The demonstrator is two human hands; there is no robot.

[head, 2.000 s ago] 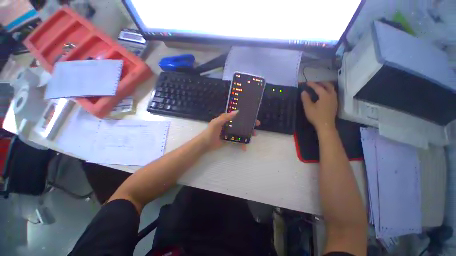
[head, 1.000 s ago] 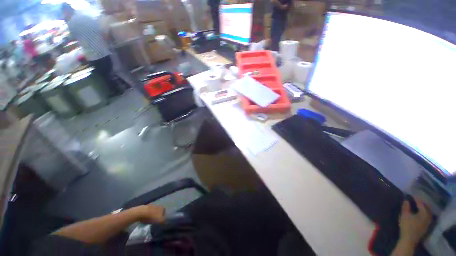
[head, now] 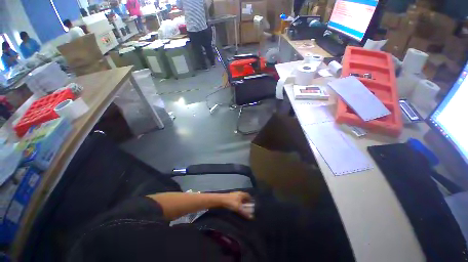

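Note:
My left hand [head: 240, 203] is low over my dark-clothed lap, fingers curled, with a small pale patch at the fingertips. I cannot tell whether it holds something. My right hand is out of the picture. On the desk, the black keyboard [head: 410, 192] lies at the right, dark and blurred. A blue stapler-like object [head: 423, 152] is beside its upper end. The red-orange parts tray [head: 392, 84] has a white form [head: 359, 97] lying across it and small metal parts in one compartment. Another white form [head: 338, 148] lies flat below the tray. The bright monitor [head: 454, 110] is cut off at the right edge.
An open cardboard box [head: 282, 153] stands under the desk edge. A chair armrest [head: 213, 169] is before me. A black and red chair [head: 251, 77] stands beyond. A wooden table [head: 97, 87] with a red crate [head: 43, 110] is at left. A person in stripes [head: 195, 18] stands behind.
The view has swung left from the monitor. My left hand went from holding the smartphone over the keyboard to my lap. My right hand, earlier on the mouse, has left the picture.

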